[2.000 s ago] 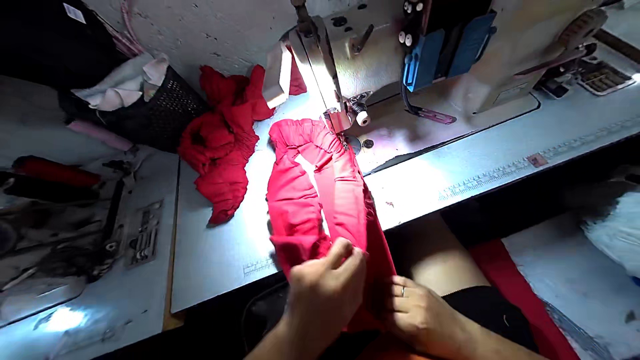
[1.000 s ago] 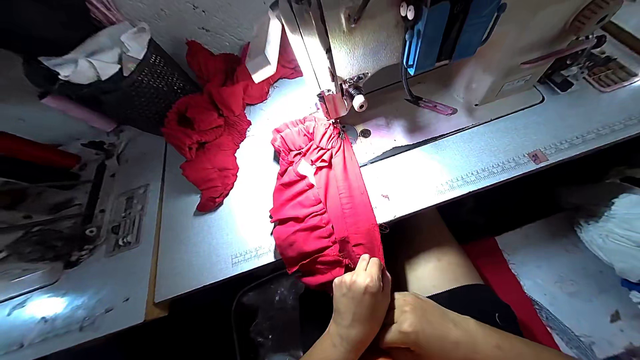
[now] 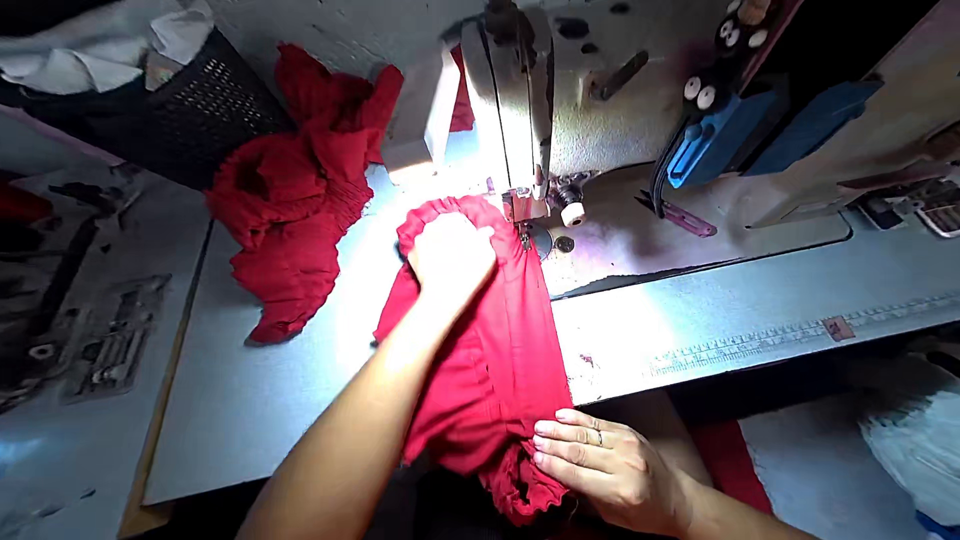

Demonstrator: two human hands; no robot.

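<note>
A red fabric garment [image 3: 517, 337] with a gathered, elasticated edge lies on the sewing table, its right side under the needle area of a sewing machine [image 3: 525, 214]. My left hand [image 3: 454, 251], brightly lit, is on the gathered edge just left of the needle; its fingertips are washed out by the glare, so its hold is unclear. My right hand [image 3: 600, 461], with a ring on one finger, rests with extended fingers on the garment's lower right part, at the table's front edge. The garment's lower end hangs over that edge in folds.
A second red gathered piece [image 3: 300, 187] lies left of the machine, beside a black perforated basket [image 3: 217, 97] of pale cloth. Pink-handled thread snips [image 3: 688, 221] lie on the machine bed. A measuring scale [image 3: 750, 343] runs along the front edge. Another machine's parts [image 3: 112, 337] stand at left.
My left hand has moved up from the garment's lower part to the gathered edge beside the needle. My right hand now lies flatter at the garment's lower right.
</note>
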